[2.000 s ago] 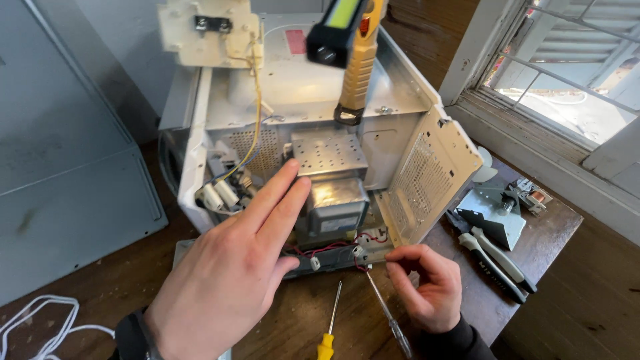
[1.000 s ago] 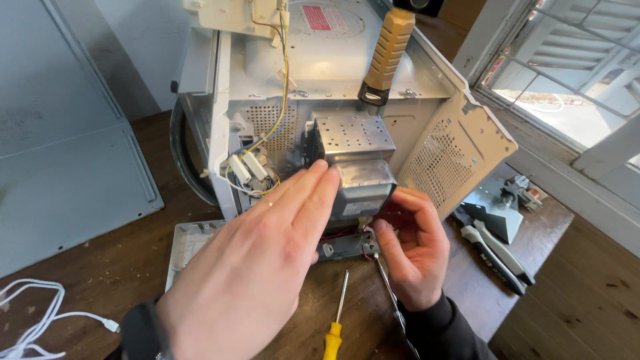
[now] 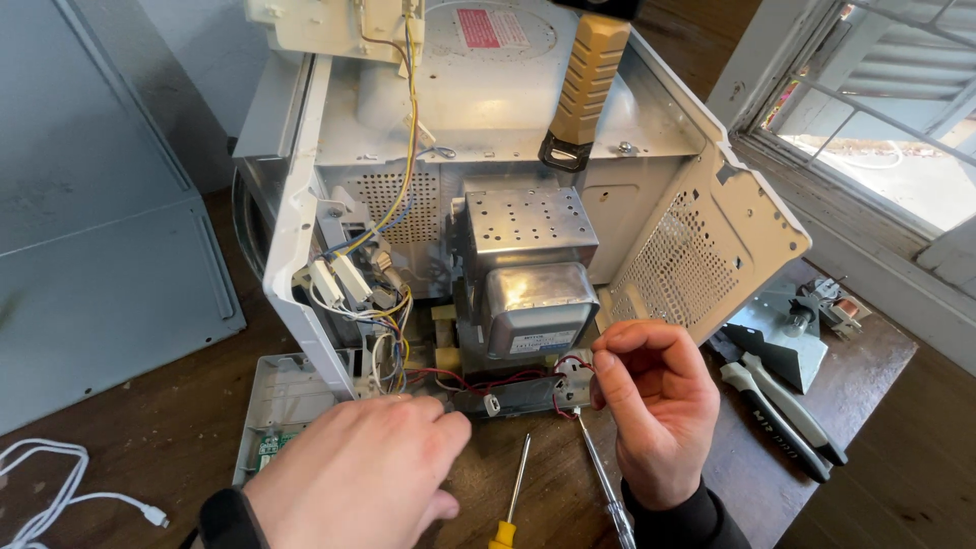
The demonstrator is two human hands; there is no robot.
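An opened microwave oven chassis (image 3: 450,84) stands on the wooden table. Its magnetron (image 3: 541,309) sits in the component bay, with a perforated metal duct (image 3: 526,221) just above. My right hand (image 3: 659,404) has thumb and index finger pinched at dark red wires (image 3: 572,362) to the lower right of the magnetron; whether a wire is between them is hard to tell. My left hand (image 3: 366,465), fingers curled, hovers at the lower front, near a white connector (image 3: 492,404); nothing shows in it, though its palm is hidden. White plugs (image 3: 351,276) and wires fill the left side.
A yellow-handled screwdriver (image 3: 503,534) and a metal-shafted tool (image 3: 606,480) lie at the front. Pliers (image 3: 774,419) and a bracket with a bulb (image 3: 801,328) lie right. A tan-handled lamp (image 3: 583,91) hangs over the chassis. A control panel (image 3: 286,389), white cable (image 3: 69,480) and metal cover (image 3: 107,252) are left.
My left hand has come off the magnetron and duct area and moved down toward the front. My right hand has moved from the magnetron's lower corner to the red wires beside it.
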